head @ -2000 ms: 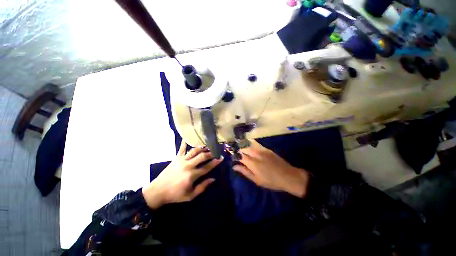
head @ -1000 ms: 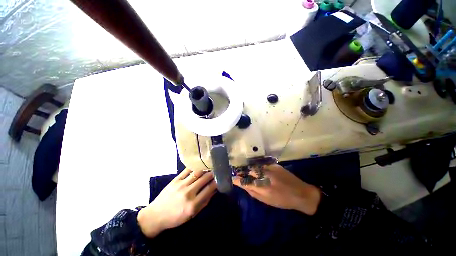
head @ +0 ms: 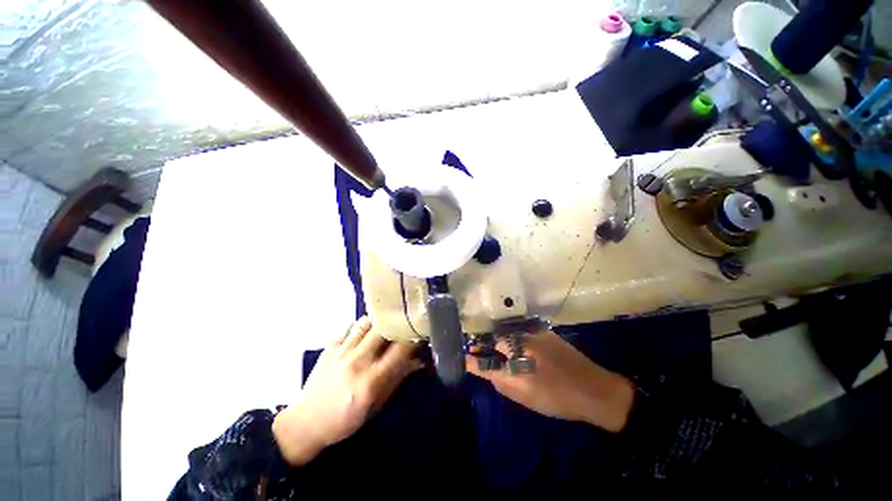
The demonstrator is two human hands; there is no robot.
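Observation:
A dark navy garment panel (head: 421,440) lies under both hands and runs beneath the sewing machine's cream head (head: 557,264). A slightly bluer cloth piece (head: 509,431) shows between the hands. My left hand (head: 347,391) lies flat on the cloth left of the grey upright bar (head: 446,338). Its fingertips reach the head's lower edge. My right hand (head: 562,382) rests on the cloth right of the bar, its fingers partly hidden behind the tension assembly (head: 509,354). The needle and presser foot are hidden. Whether the right hand grips cloth cannot be seen.
A brown rod (head: 284,88) slants down to a white disc (head: 430,245) on the head. A brass-coloured base (head: 704,210) sits on the head. Thread spools (head: 702,106) and dark cloth (head: 641,88) lie behind it. A cloth-draped chair (head: 112,294) stands at left.
Over two seconds the view shifts closer over the machine head, and the rod looks larger. Both hands stay on the cloth by the bar; the left hand's fingers have shifted slightly.

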